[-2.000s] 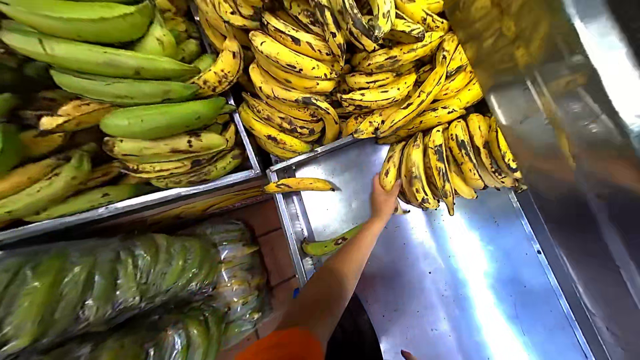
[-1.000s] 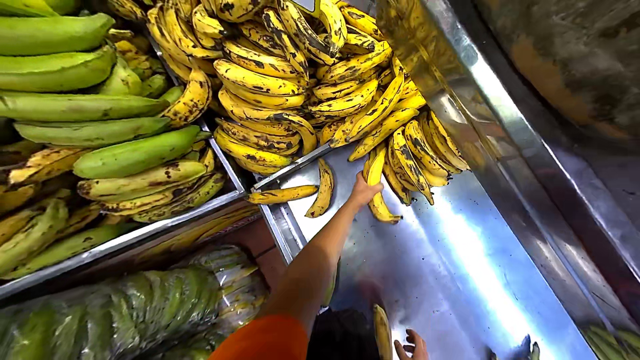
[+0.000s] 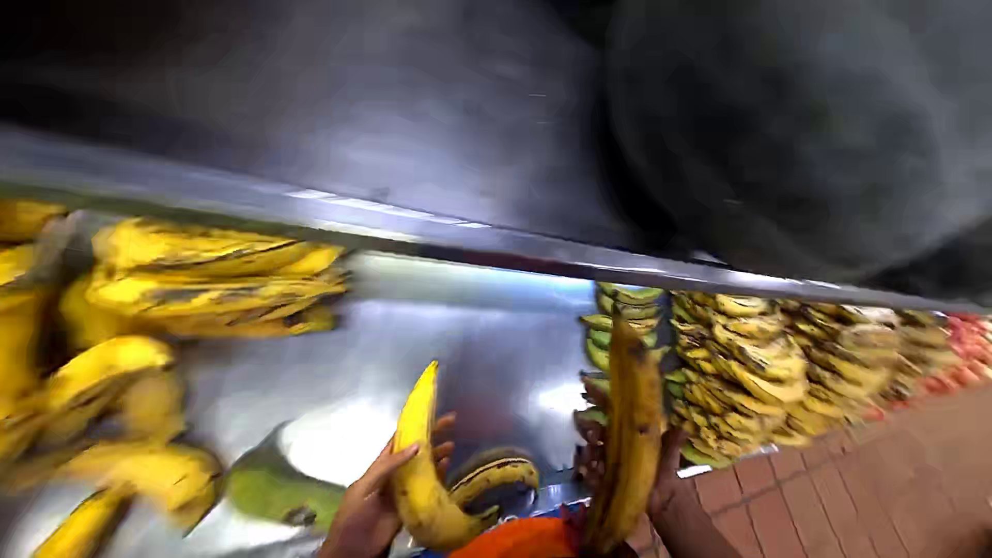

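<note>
A bright yellow plantain point(image 3: 418, 473) stands tip up in my left hand point(image 3: 376, 496), whose thumb and fingers wrap its middle. My right hand point(image 3: 670, 480) is closed around a browner, dark-spotted plantain point(image 3: 628, 434), held nearly upright. Another yellow plantain point(image 3: 500, 473) with dark marks lies between the hands, near the metal display tray's lower edge. To the left of my left hand is a green plantain point(image 3: 283, 492). Rows of ripe yellow plantains point(image 3: 217, 279) lie on the metal tray point(image 3: 325, 380) at the left; the nearer ones are blurred.
A long metal ledge point(image 3: 434, 225) crosses above the tray. Further right are green plantains point(image 3: 632, 310), heaped yellow bananas or plantains point(image 3: 744, 364) and blurred reddish produce point(image 3: 969, 349). Reddish floor tiles point(image 3: 806, 496) show at lower right.
The view has swung strongly to the right. My left hand, earlier at the plantain row, now holds a yellow plantain near my body. My right hand has come fully into view with a browner plantain.
</note>
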